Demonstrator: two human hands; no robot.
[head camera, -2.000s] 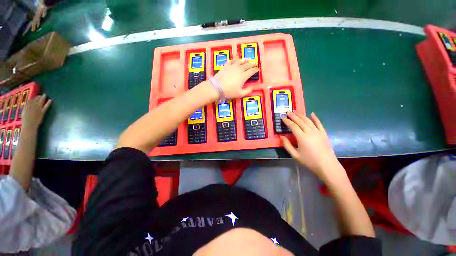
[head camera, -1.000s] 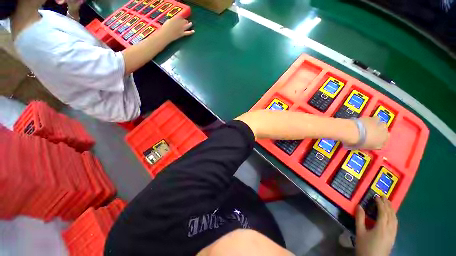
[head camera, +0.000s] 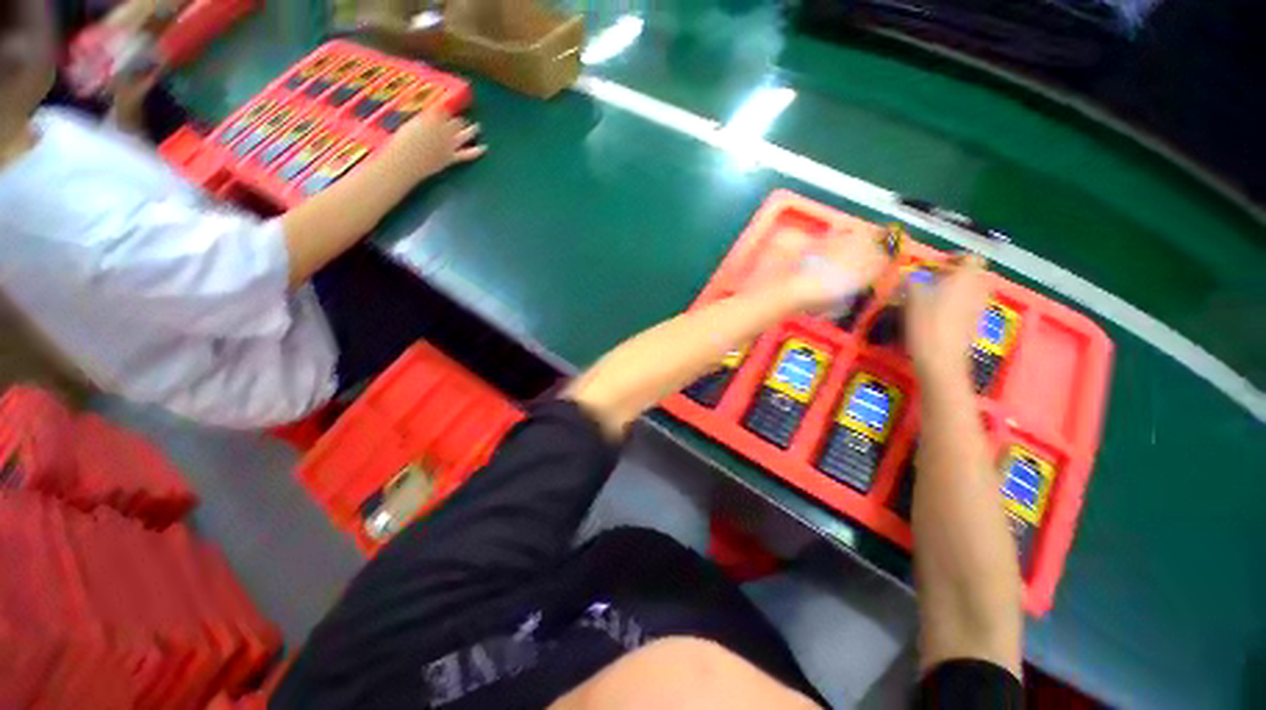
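The red phone tray (head camera: 1080, 479) lies angled on the green bench. It holds several yellow and black phones (head camera: 862, 430) with lit blue screens, and its far right pocket is empty. My left hand (head camera: 830, 272) is over the back row, blurred, with a dark and yellow phone end at its fingertips; its grip is unclear. My right hand (head camera: 944, 312) is just right of it, over another back-row phone with a lit screen, also blurred. My right forearm partly covers front-row phones.
At left a person in a white shirt (head camera: 153, 264) has a hand by another tray of phones (head camera: 447, 94). A cardboard box (head camera: 521, 53) is at the back. Below the bench are a red tray (head camera: 417, 416) with an item in it and stacked red trays (head camera: 125, 596). A dark stick (head camera: 947, 219) lies by the white line.
The view has shifted, after turning left earlier. My right hand has moved from the front right phone to the back row. My left hand has moved leftward along the back row.
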